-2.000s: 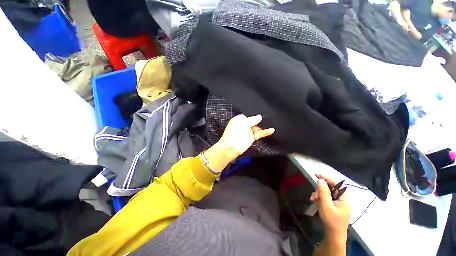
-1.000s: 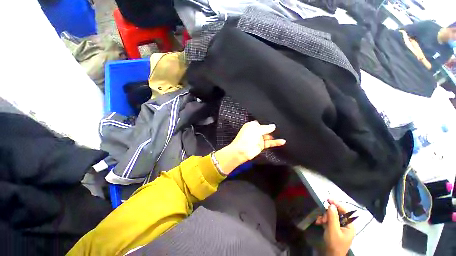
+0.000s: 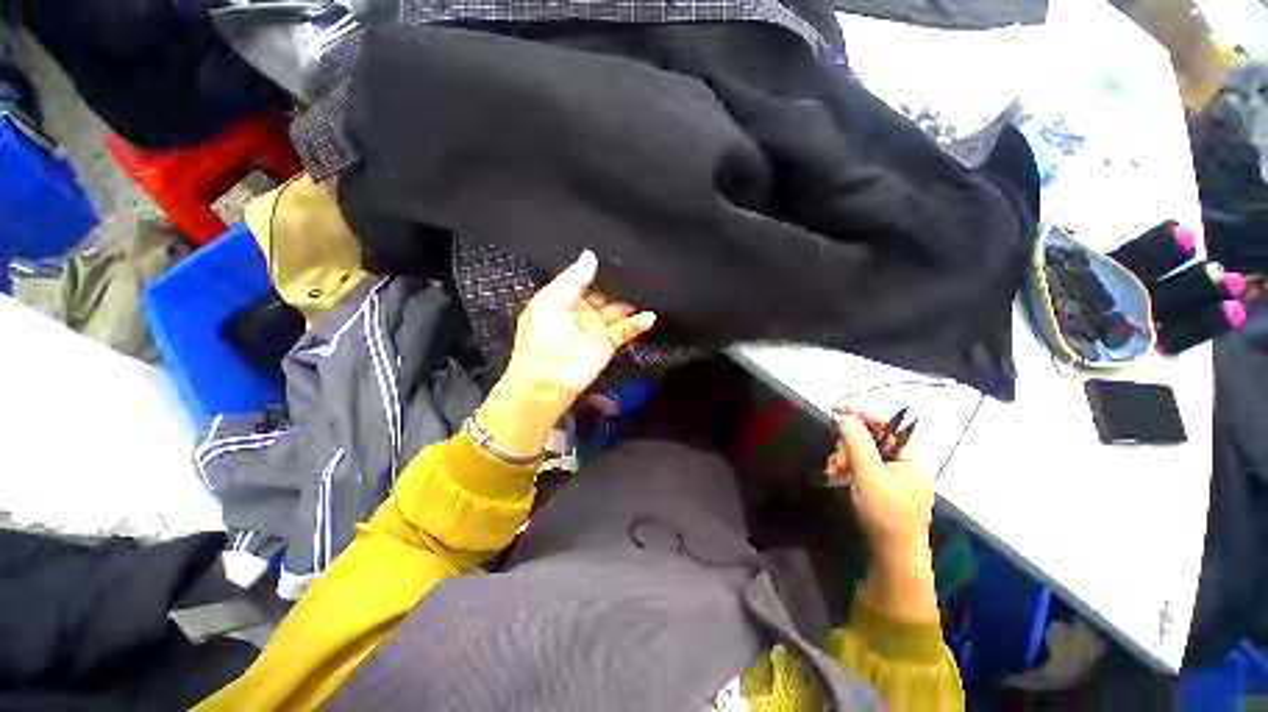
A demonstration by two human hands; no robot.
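A black coat [image 3: 584, 153] with patterned lining [image 3: 490, 289] lies over the white table [image 3: 1099, 529] and hangs off its near edge. My left hand [image 3: 563, 334] is at the coat's near edge, palm up, thumb and a finger apart; whether it grips the cloth is unclear. My right hand [image 3: 876, 466] is beside the table edge, fingers closed around dark thread snips [image 3: 897, 431] whose blades stick out. The fingertips are pinched, and a needle cannot be made out. A dark thread [image 3: 960, 442] curves over the white table near the coat's corner.
A bowl of dark buttons [image 3: 1092, 299], black thread cones [image 3: 1196, 306] with pink tips and a smartphone [image 3: 1136, 413] are at right. A grey garment with white stripes [image 3: 369, 403], a blue bin [image 3: 209, 327] and a red stool [image 3: 209, 174] are at left.
The view has shifted, so the bowl, cones and phone show more fully. My right hand has risen slightly relative to the table edge, still holding the snips. My left hand stays at the coat's edge.
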